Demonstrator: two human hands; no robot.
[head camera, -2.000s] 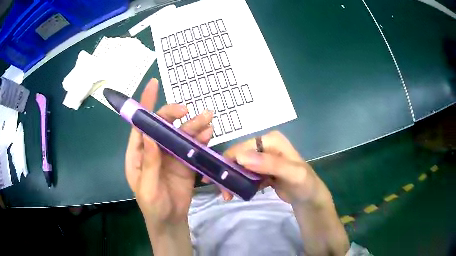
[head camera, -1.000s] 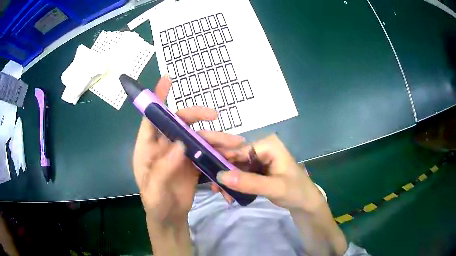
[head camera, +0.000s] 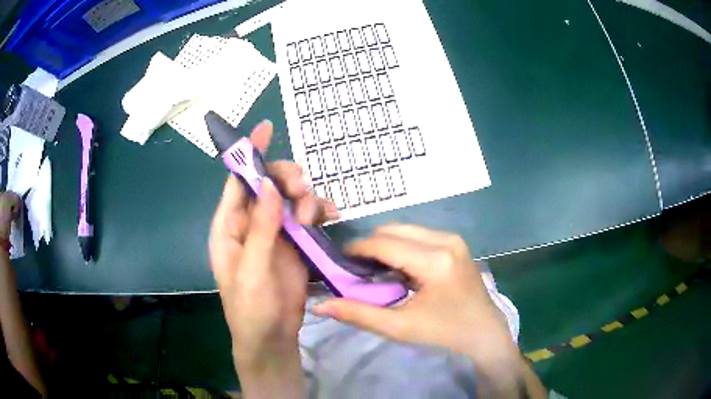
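Observation:
A purple-pink and black pen-shaped device (head camera: 318, 248) is held in both bare hands in front of me, its dark tapered tip pointing up and left. My left hand (head camera: 261, 249) grips it around the front half, thumb on the pink side. My right hand (head camera: 425, 277) holds the thick rear end between thumb and fingers. The black face with the buttons is turned away from view. A thin dark thing seen earlier at my right fingers cannot be made out. A large white sheet with rows of black-outlined rectangles (head camera: 448, 148) lies behind the hands.
A crumpled white cloth (head camera: 152, 97) lies by a small dot-marked sheet (head camera: 253, 78). A second pink and black device (head camera: 86, 179) lies at left. White papers (head camera: 43, 199) and a neighbour's hand (head camera: 8, 214) are at far left. A blue bin (head camera: 148, 35) stands at upper left.
The device has been rolled between the hands, so its pink side now shows instead of the black button face. The view has shifted, and a neighbour's hand has appeared at far left.

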